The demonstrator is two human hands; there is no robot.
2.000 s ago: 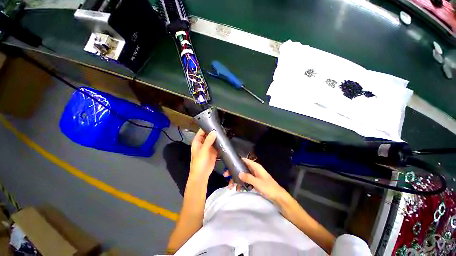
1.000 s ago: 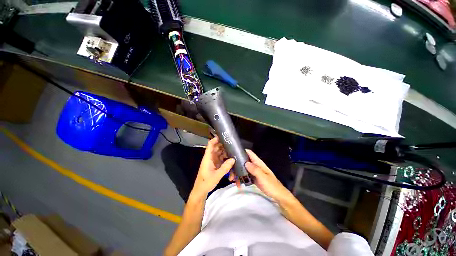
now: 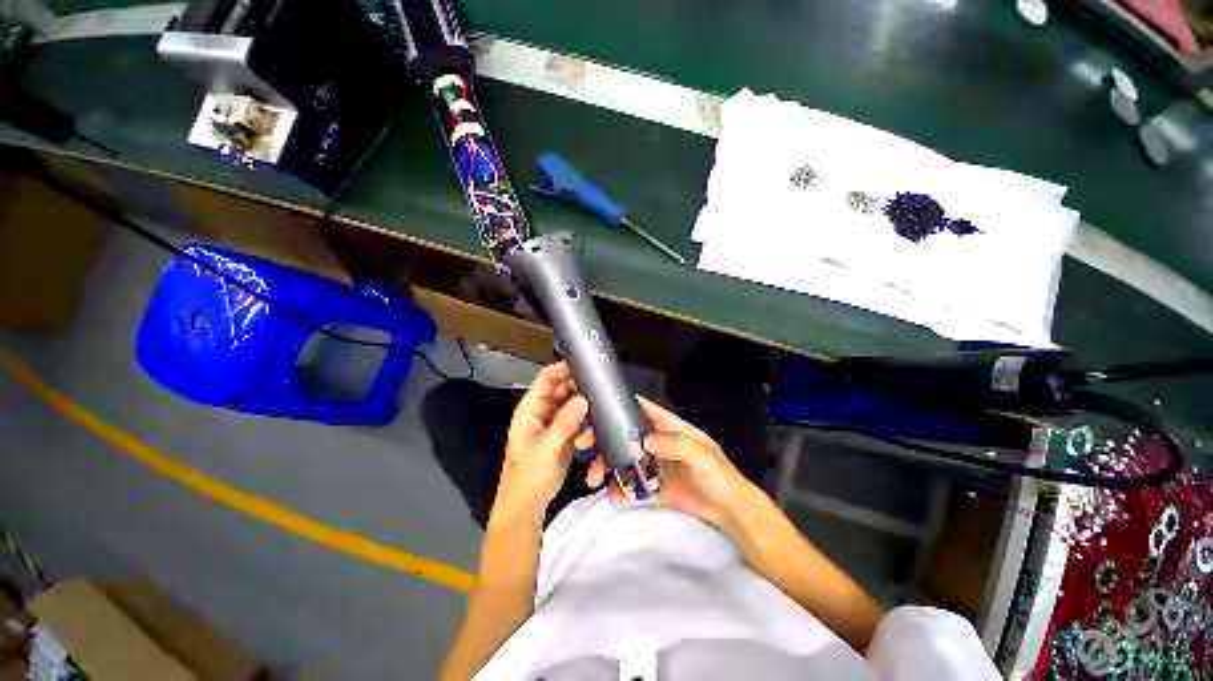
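A grey handle shell (image 3: 581, 330) slants down from the bench edge towards my body. Its wide upper end meets the exposed wiring (image 3: 487, 186) of the brush, whose bristled head (image 3: 426, 33) lies on the bench at the top. Some wires show at the shell's lower end. My left hand (image 3: 543, 432) holds the lower part of the shell from the left. My right hand (image 3: 685, 459) holds the lower end from the right. The fingers partly hide that end.
A blue-handled screwdriver (image 3: 581, 189) lies beside the brush. White paper (image 3: 878, 286) with small screw piles is to its right. A black machine (image 3: 313, 87) stands left. A blue stool (image 3: 220, 333) is on the floor. A black cable (image 3: 1131, 476) loops above ring parts (image 3: 1144, 625) at right.
The shell has slid up and now covers the lower end of the wiring; wires show at its bottom end. Both hands have shifted around its lower part. The view has shifted slightly.
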